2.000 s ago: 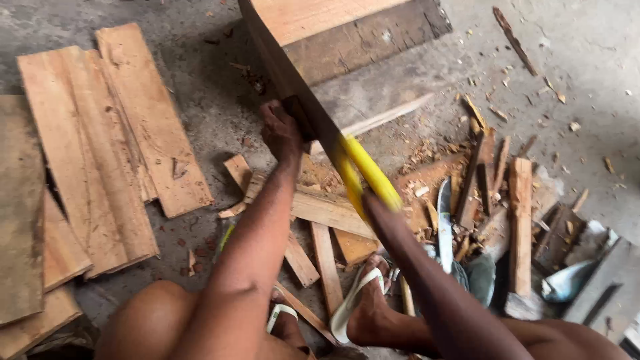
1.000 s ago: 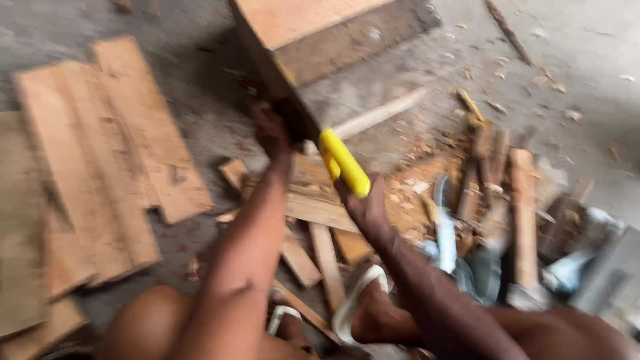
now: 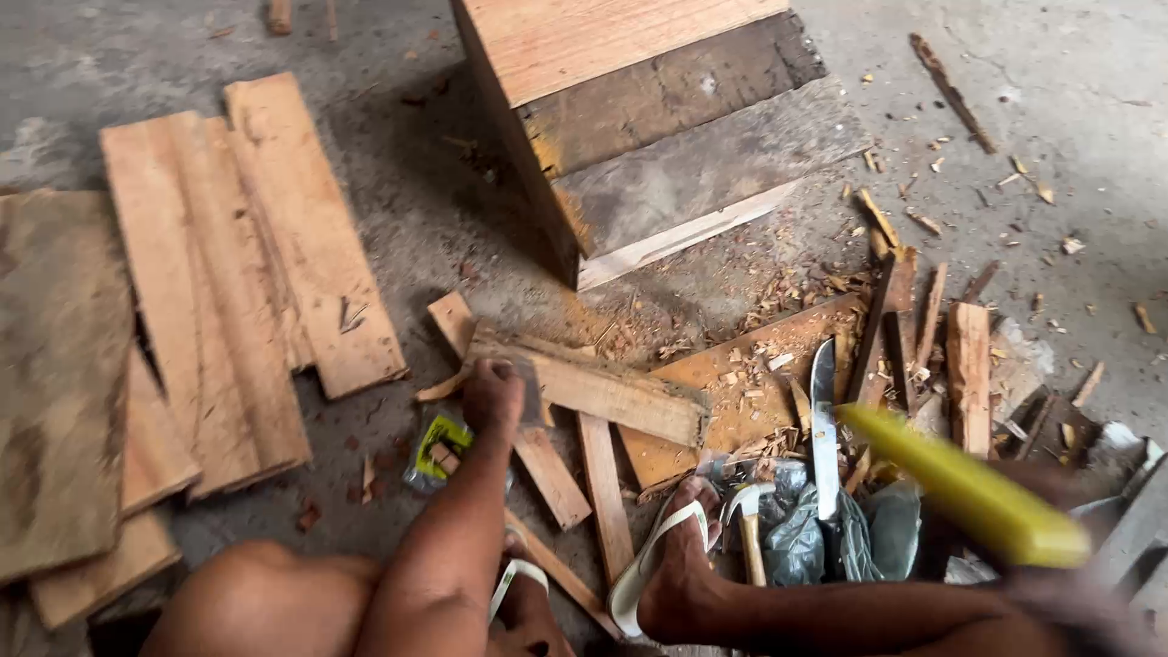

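Observation:
My left hand [image 3: 493, 392] grips a small dark flat piece, apparently wood, over a pale wooden block [image 3: 620, 388] on the floor. At the lower right, my right hand [image 3: 1058, 584] is blurred and closed around a tool's yellow handle [image 3: 967, 488]; the tool's working end cannot be made out. Beyond my hands stands a box-like wooden piece [image 3: 675, 109] with pale and dark weathered boards. A long knife blade [image 3: 824, 429] and a claw hammer [image 3: 751, 529] lie near my sandalled foot.
Several planks [image 3: 210, 301] lie on the concrete floor at left. Narrow offcuts [image 3: 969, 374], plastic bags [image 3: 798, 538] and an orange-brown board [image 3: 739, 383] strewn with shavings lie at right. A yellow-green packet [image 3: 443, 443] is beside my left forearm.
My right hand has moved away from the box's near corner to the lower right, carrying the yellow-handled tool. My left hand has drawn back from that corner towards me.

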